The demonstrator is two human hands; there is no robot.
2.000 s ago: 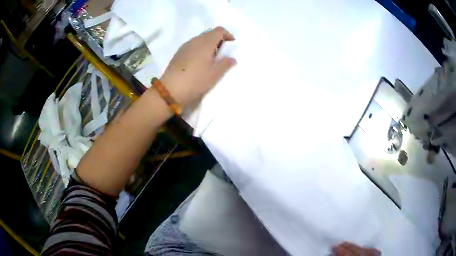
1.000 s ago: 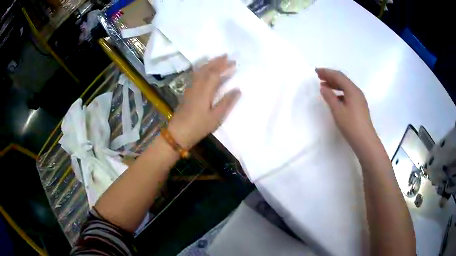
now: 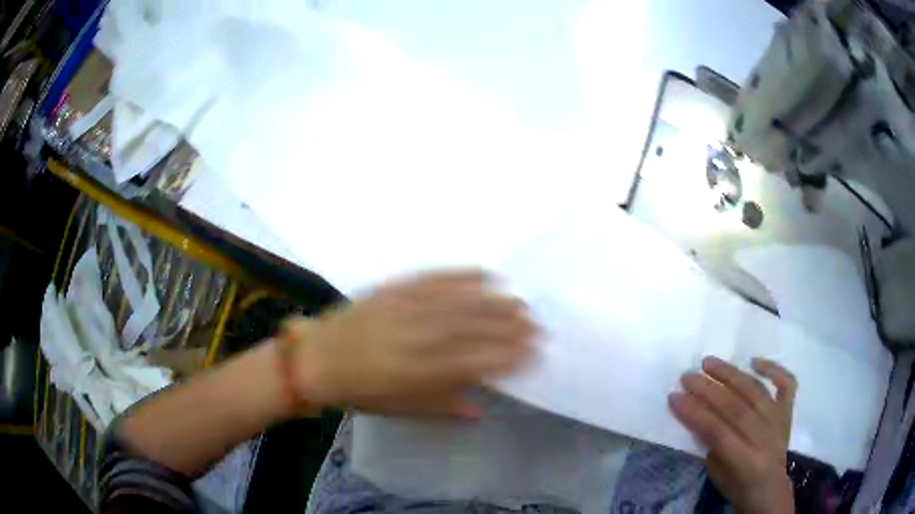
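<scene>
A white fabric panel lies flat along the table's front edge, left of the needle area; its far edges blur into the white tabletop. My left hand lies palm down on the panel's left part, blurred, with its fingers together and pointing right. My right hand rests on the panel's right part near the front edge, fingers spread, gripping nothing that I can see. The sewing machine head is at the upper right, above the lit needle area and bed plate.
Dark metal snips lie right of the needle area. White strips hang in a heap over the yellow-framed cart at left. White fabric pieces and a blue-edged tray are upper left. Light fabric covers the lap.
The view has shifted, bringing the machine nearer. Both hands have come from the far part of the fabric to the front edge. The panel now lies flatter along that edge.
</scene>
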